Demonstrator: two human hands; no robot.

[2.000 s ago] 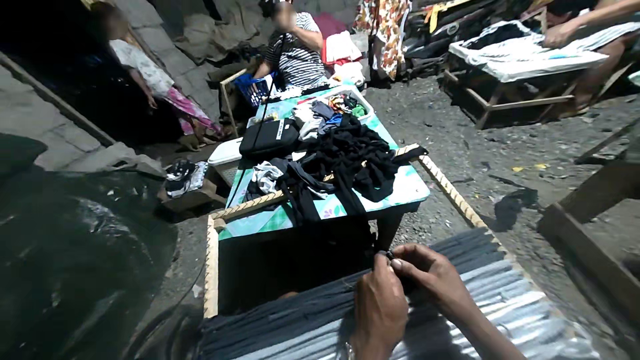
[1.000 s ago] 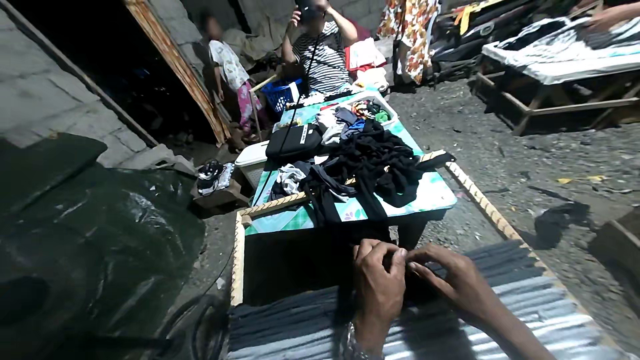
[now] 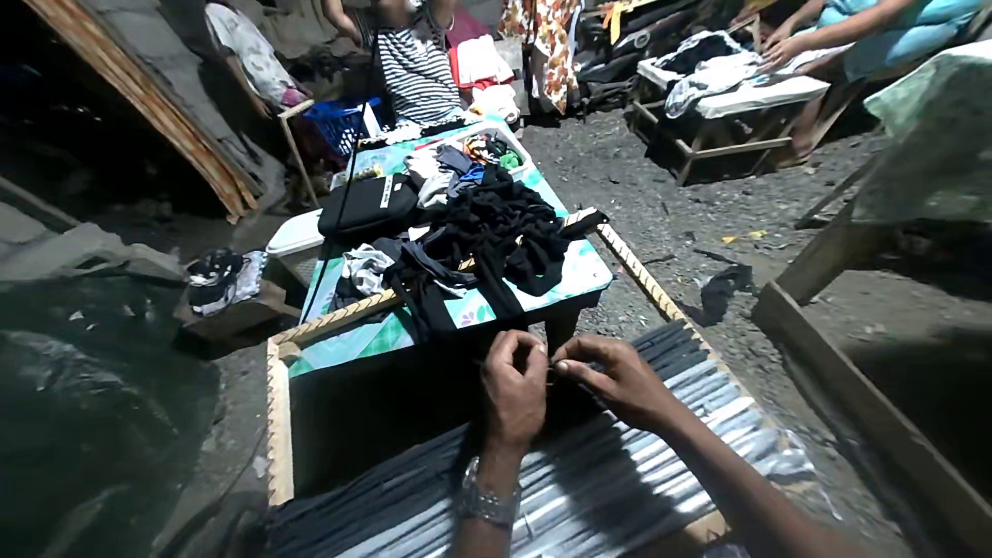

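My left hand (image 3: 515,387) and my right hand (image 3: 612,376) meet fingertip to fingertip above a wooden frame (image 3: 651,287) with notched or nailed edges. Between their pinched fingers is a small dark strand, hard to make out. Below them, rows of dark and pale grey fabric strips (image 3: 682,411) are stretched across the near part of the frame. The frame's far bar rests on a table (image 3: 573,271) with a patterned cover. Black fabric strips (image 3: 496,225) lie heaped there, some hanging over the bar. A metal bracelet or watch is on my left wrist.
Behind the heap are a black zip case (image 3: 368,205) and a white tray of cloth scraps (image 3: 511,147). A person in a striped top (image 3: 418,74) is at the table's far end; another person's hands (image 3: 783,46) rest by cloth at the right. A wooden bench (image 3: 860,364) stands at right.
The person in the striped top had hands raised to the head one second ago; the head is now mostly out of view. My hands stay close together over the frame. The view has shifted.
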